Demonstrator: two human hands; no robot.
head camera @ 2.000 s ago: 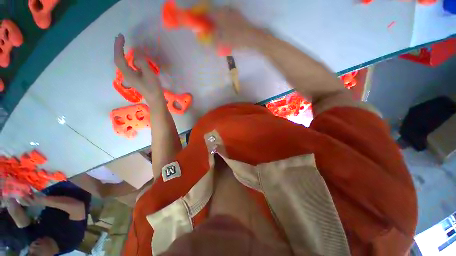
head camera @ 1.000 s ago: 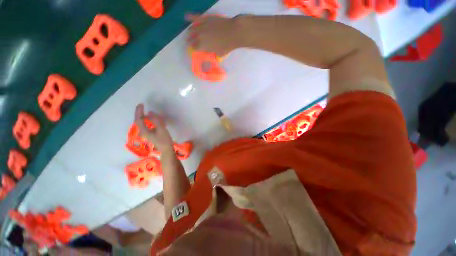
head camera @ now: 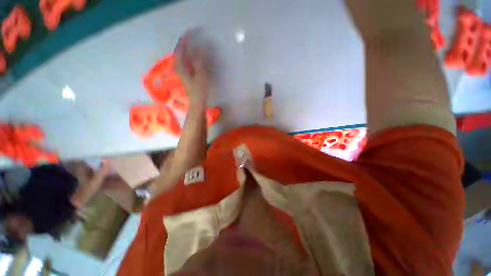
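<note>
Several orange controller shells (head camera: 153,119) lie on the white bench at centre left. My left hand (head camera: 191,56) is blurred, over the bench at the upper edge of these shells; whether it holds anything cannot be told. My right forearm reaches up past the top right edge of the picture, and my right hand is out of view. A small knife (head camera: 268,101) with a dark end and a yellowish end lies alone on the bench in front of my body.
The green conveyor belt (head camera: 81,28) carries spaced shells at the upper left. A shell pile (head camera: 24,144) lies at far left, beside another person at lower left. More shells (head camera: 464,40) lie at upper right. A container of shells (head camera: 336,141) sits below the bench edge. Cardboard (head camera: 102,223) is at lower left.
My right hand, seen a second ago with an orange shell near the belt, has left the picture at the upper right. My left hand has moved off the shells towards their upper edge. The view has turned.
</note>
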